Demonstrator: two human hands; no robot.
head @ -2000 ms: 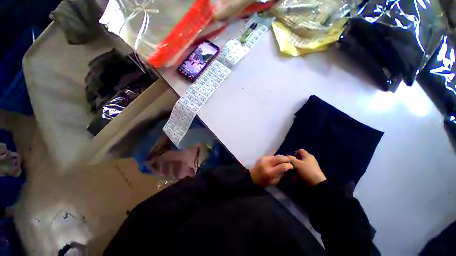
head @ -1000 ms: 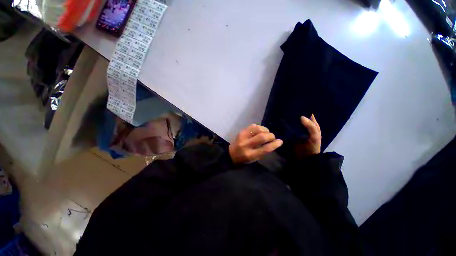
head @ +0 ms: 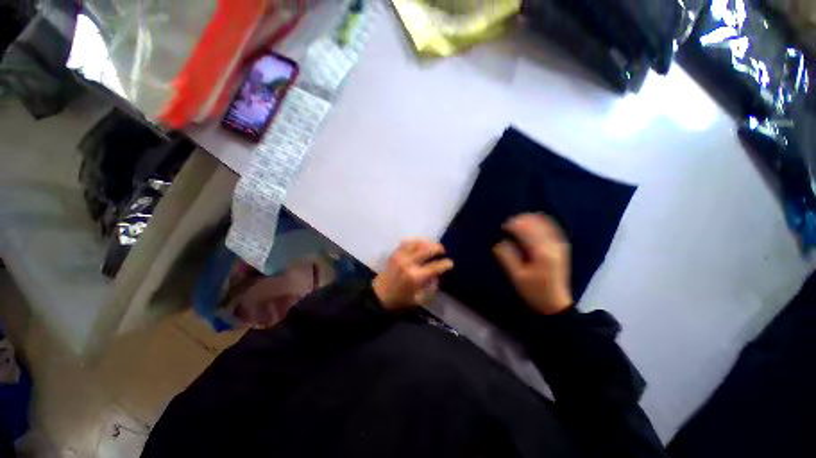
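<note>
The dark trousers (head: 555, 201) lie folded as a matt dark square on the white tabletop, close in front of me. My left hand (head: 413, 273) is at the near left edge of the cloth, fingers curled; whether they pinch the edge cannot be told. My right hand (head: 537, 259) is blurred, over the near middle of the cloth, fingers bent; whether it touches or grips the cloth is unclear.
A smartphone (head: 259, 96) lies by label strips (head: 284, 148) that hang over the table edge. Clear bags with an orange-red band (head: 204, 67) lie left of it. Bagged trousers (head: 747, 54) and a yellow sheet (head: 447, 27) are at the far side. Dark cloth (head: 760, 385) lies at right.
The far corner of the trousers, bunched a second ago, now lies flat and the cloth is squarer. My right hand has moved onto the cloth. The camera view has also shifted.
</note>
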